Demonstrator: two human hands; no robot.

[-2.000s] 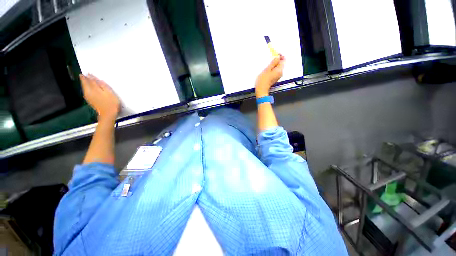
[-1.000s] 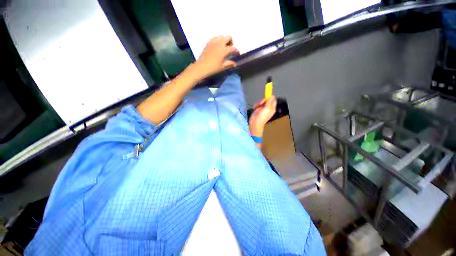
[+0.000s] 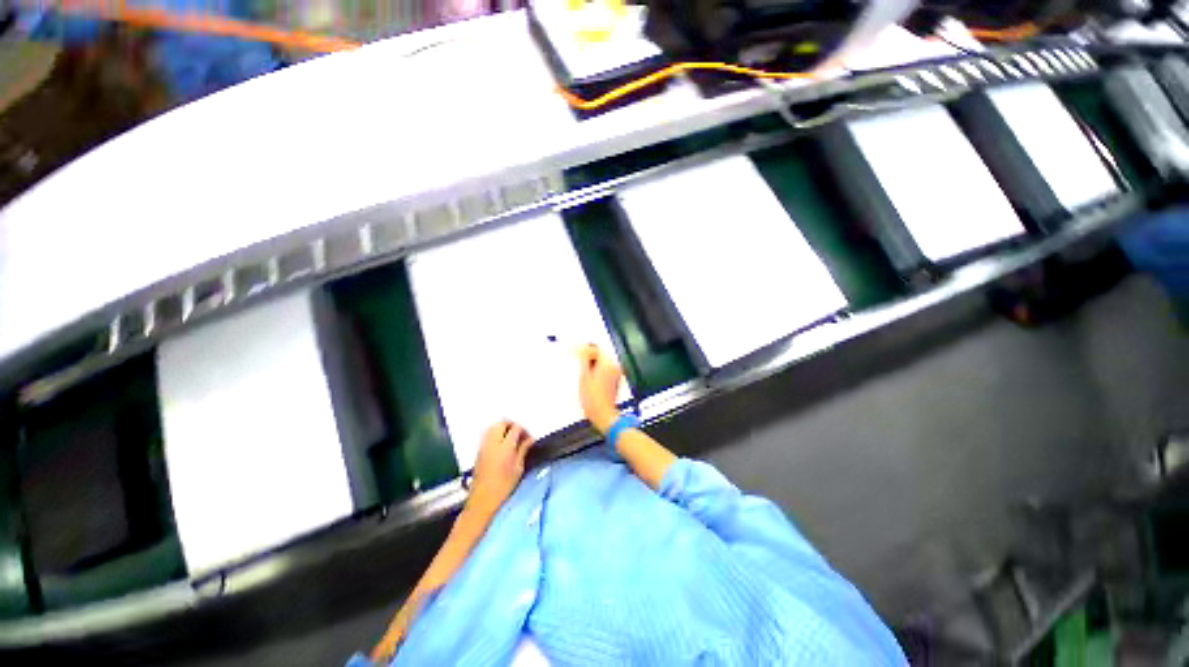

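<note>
An equipment unit with a bright white top (image 3: 502, 306) lies flat on the line in front of me. My left hand (image 3: 503, 456) rests at its near edge, fingers slightly bent, holding nothing that I can see. My right hand (image 3: 600, 381), with a blue wristband, is over the unit's near right part. It holds the yellow-handled knife (image 3: 571, 347), washed out against the white top, its small dark tip pointing left. Whether the tip touches the cover cannot be told.
More white-topped units lie to the left (image 3: 254, 430) and right (image 3: 730, 254), on green carrier boards (image 3: 407, 378). A silver conveyor rail (image 3: 678, 397) runs along my side. Beyond is a long white bench (image 3: 326, 143) with an orange cable (image 3: 626, 89). Metal frames stand lower right.
The view has lifted to show more line and bench. My right hand with the knife has moved from beside my body to over a unit. My left hand is at that unit's near edge.
</note>
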